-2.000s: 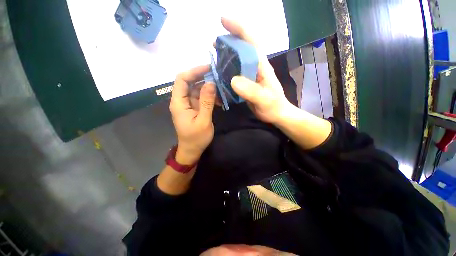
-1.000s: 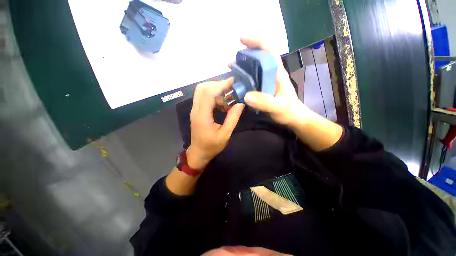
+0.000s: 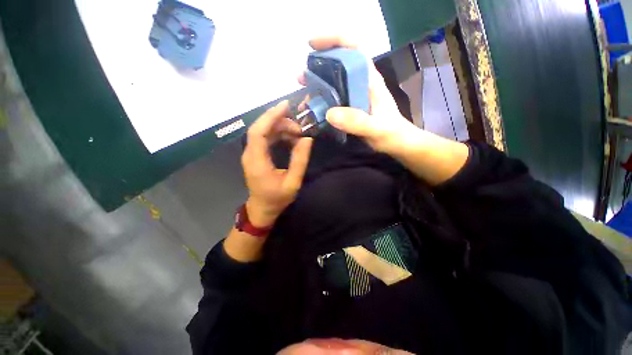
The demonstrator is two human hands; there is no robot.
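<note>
My right hand point(image 3: 378, 118) holds a blue-grey housing shell point(image 3: 357, 78), with the thumb on its near edge and fingers round its far side. The shell's dark opening faces left. A blue-grey piece with two metal prongs point(image 3: 305, 120) sticks out at the opening towards my left hand. My left hand point(image 3: 270, 163), with a red wristband, is just left of the prongs, fingers apart and curled, and holds nothing that I can see. A blue-grey back cover point(image 3: 183, 36) with a dark round centre and thin wires lies on the white sheet.
The white work sheet point(image 3: 156, 125) lies on the green bench top point(image 3: 97, 156). A worn, paint-chipped metal edge point(image 3: 481, 76) and a green surface point(image 3: 537, 90) stand to the right. Grey floor point(image 3: 118, 256) shows at the lower left.
My left hand, earlier up against the pieces, has moved off the prongs. The pronged piece has turned so its prongs face left. The cover keeps its place on the sheet.
</note>
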